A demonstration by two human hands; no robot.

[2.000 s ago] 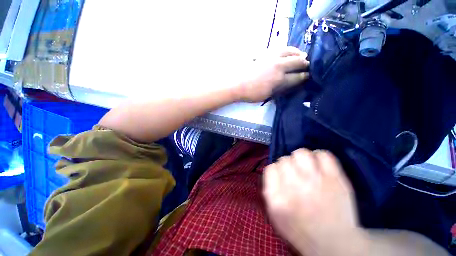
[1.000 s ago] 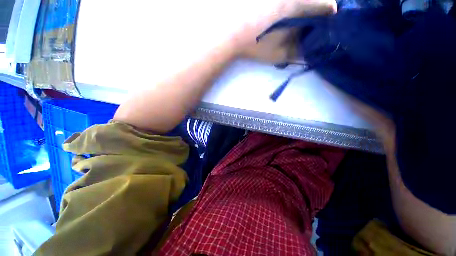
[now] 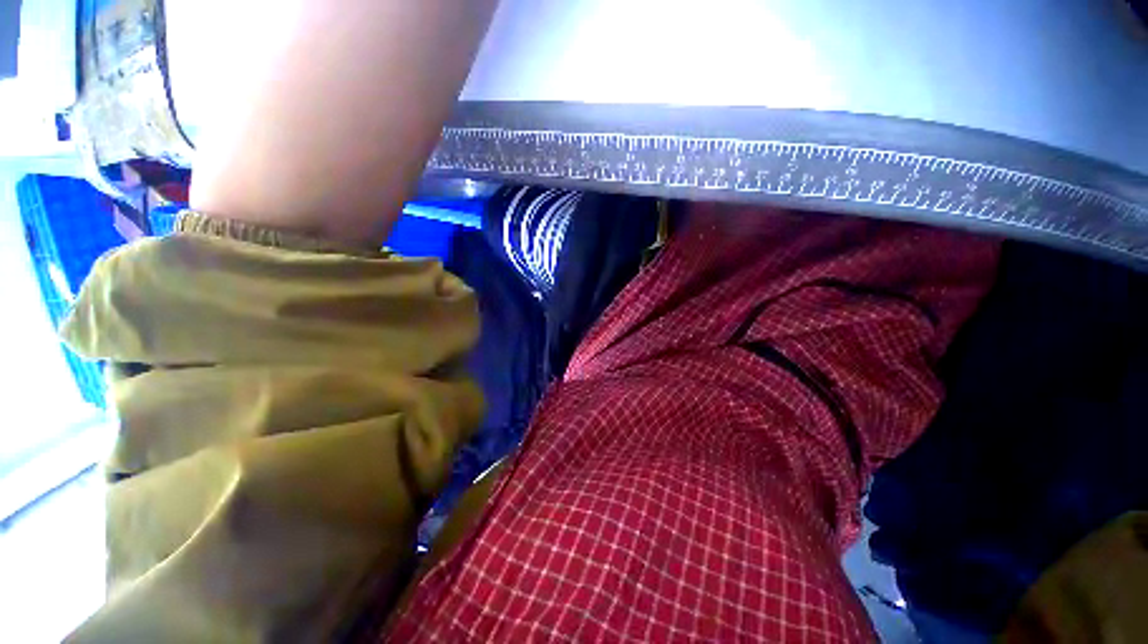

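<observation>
Neither of my hands is in the picture. My left forearm, in an olive sleeve, reaches up across the left part of the table and is cut off by the top edge. Only a bit of olive sleeve shows at the bottom right corner. The white table (image 3: 755, 57) spans the top, with a grey measuring tape (image 3: 781, 172) along its front edge. Dark navy garments (image 3: 1007, 440) hang below the table at the right. More dark cloth with white stripes (image 3: 539, 233) shows below the table, left of the red checked apron (image 3: 655, 491).
Brown tape (image 3: 132, 82) covers the table's left end. A blue crate (image 3: 57, 264) stands below it at the far left. The table's front edge runs close above my lap. The sewing machine is out of view.
The view has tipped down and closer to the table edge. My hands, the garment and the machine parts have left the picture. My left forearm now fills the upper left.
</observation>
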